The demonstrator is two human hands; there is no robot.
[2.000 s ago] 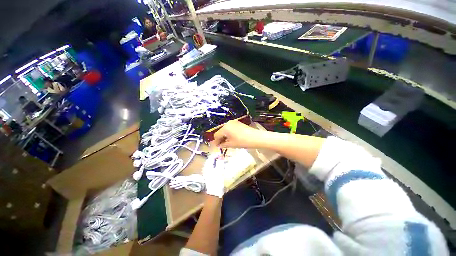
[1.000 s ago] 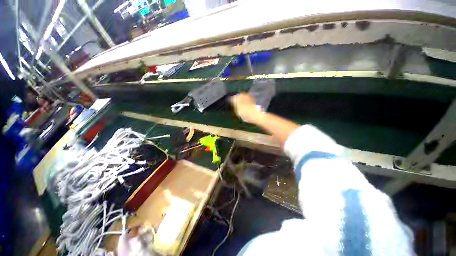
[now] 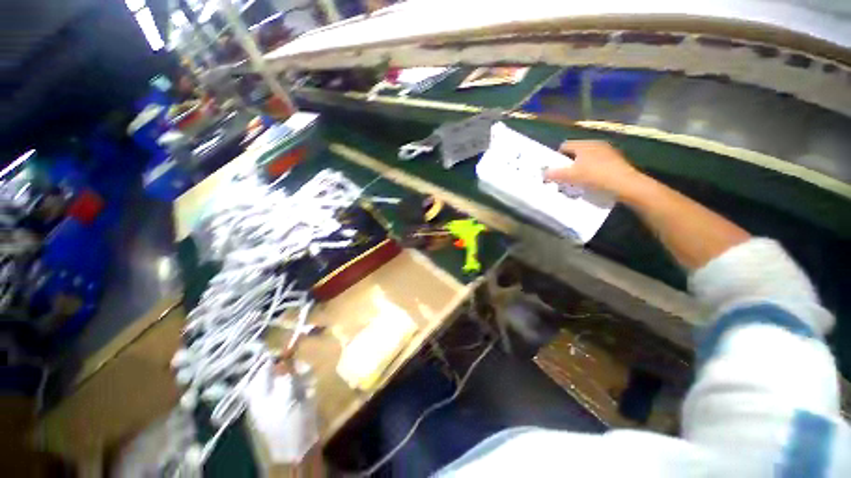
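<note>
My right hand [image 3: 597, 173], bare, grips a long white block-shaped housing [image 3: 537, 187] by its right end, over the near side of the belt. A few small dark marks show on its face. My left hand [image 3: 280, 415], in a white glove, is blurred at the lower left of the tan work tray [image 3: 429, 289], beside the white cords; whether it holds anything cannot be told. A cream-white housing [image 3: 376, 347] lies on the tray, to the right of my left hand.
White power cords [image 3: 252, 289] are heaped at left. A red-sided box [image 3: 359, 271] stands behind the tray. A lime-green glue gun [image 3: 468, 245] lies to its right. A grey unit [image 3: 464, 138] with a white cord sits on the dark green belt [image 3: 728, 201]. Cartons stand lower left.
My right hand left the work on the tray, reached over the belt and now holds the white housing. The view swung right, then partly back. The cream-white housing now lies on the tray.
</note>
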